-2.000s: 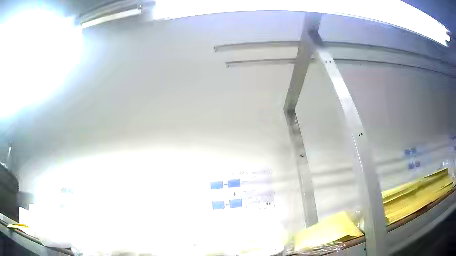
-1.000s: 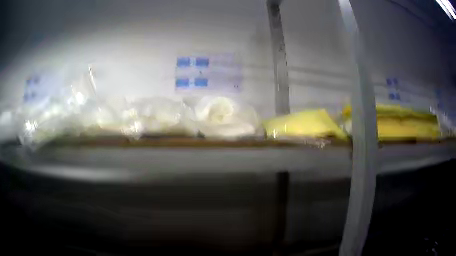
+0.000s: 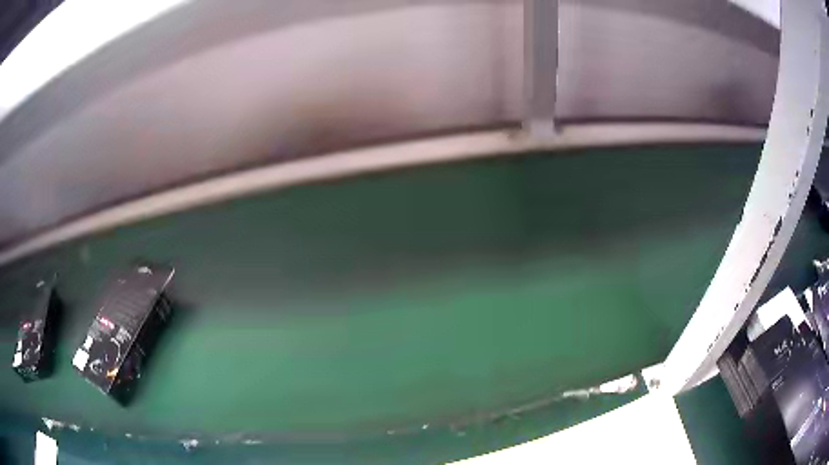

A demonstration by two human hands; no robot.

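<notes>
A black retail box with fine pale text and a small white label lies tilted on the green belt at the left. A second, narrower-looking black box stands or lies left of it; they do not touch. At the right edge, black printed cartons overlap in a pile, with a white card on them. Neither of my hands is in the picture.
A slanting grey-white post curves down the right side to the belt's worn near edge. A large white sheet lies at the near edge. A narrow white strip is at the near left. A pale rail runs along the back.
The view has swung down from the wall and the shelf with yellow and clear-wrapped materials to the green belt. The black boxes and carton pile now show.
</notes>
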